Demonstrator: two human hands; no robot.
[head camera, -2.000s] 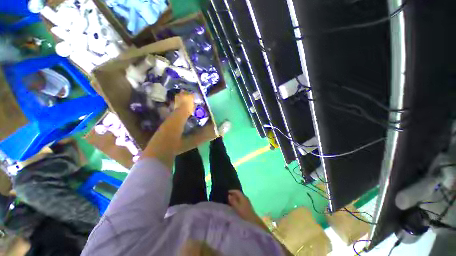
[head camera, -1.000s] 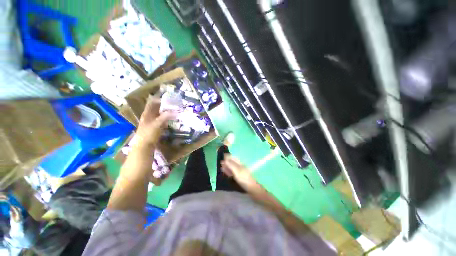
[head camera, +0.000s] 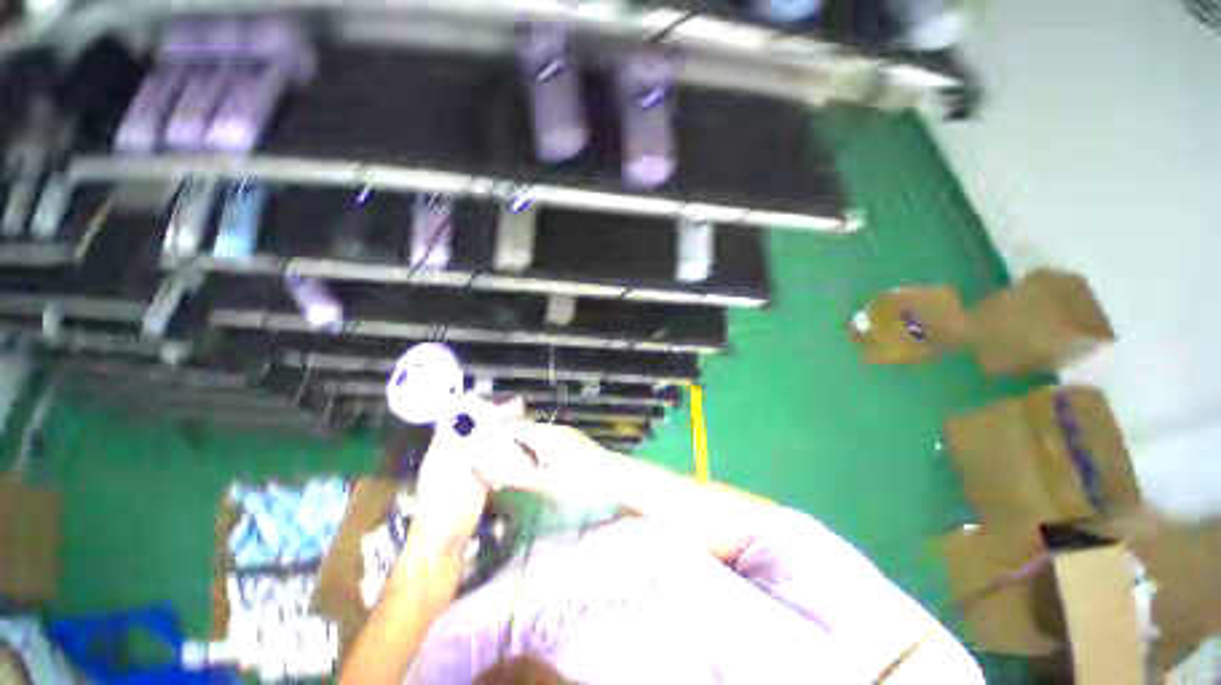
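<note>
A white handheld fan (head camera: 426, 384) is held up in front of me, its round head to the upper left and a small dark spot on the handle just below it. My left hand (head camera: 453, 484) grips the handle from below. My right hand (head camera: 525, 450) is at the handle from the right, its fingers on it. The fingers are blurred and overexposed, and the lower handle is hidden by the hands.
Tiered black rack shelves (head camera: 402, 94) with purple, white and blue fans run across the top and middle. Floor cartons of blue fans (head camera: 288, 522) and white fans (head camera: 281, 626) are lower left, beside a blue stool (head camera: 123, 642). Brown cartons (head camera: 1031, 455) stand at right by the wall.
The view has swung from the open carton to the rack. My left hand has come out of the carton with a fan, and my right hand has risen to it.
</note>
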